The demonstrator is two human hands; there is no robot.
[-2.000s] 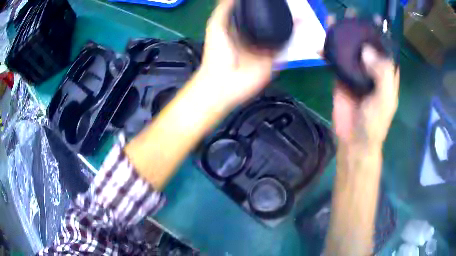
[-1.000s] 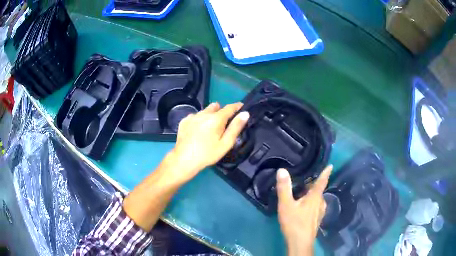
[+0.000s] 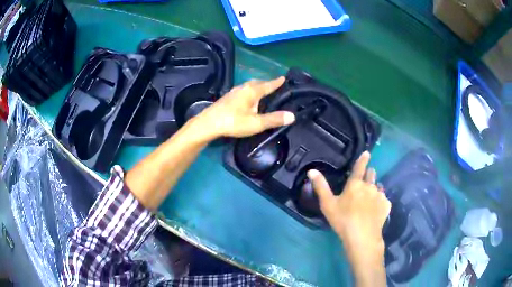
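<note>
A black headset lies in a moulded black blister tray on the green bench. Its headband follows the curved channel, its domed ear cups fill the two round wells, and a thin boom crosses the tray centre. My left hand is at the upper left of the tray, fingers spread, thumb by the boom. My right hand is at the lower right, its thumb on the right ear cup and its fingers at the tray's right edge. Whether either hand grips the headset is unclear; both look spread over it.
Two black trays overlap at the left, with a tray stack beyond. A clear plastic bag hangs at the bench's left edge. A blurred tray and pale scraps lie right. A blue-rimmed carrier holds a small black accessory.
The headset went from my raised hands into the tray. Since the last frame, the boom and domed cups have come into clear view, and my left hand has shifted up along the headband.
</note>
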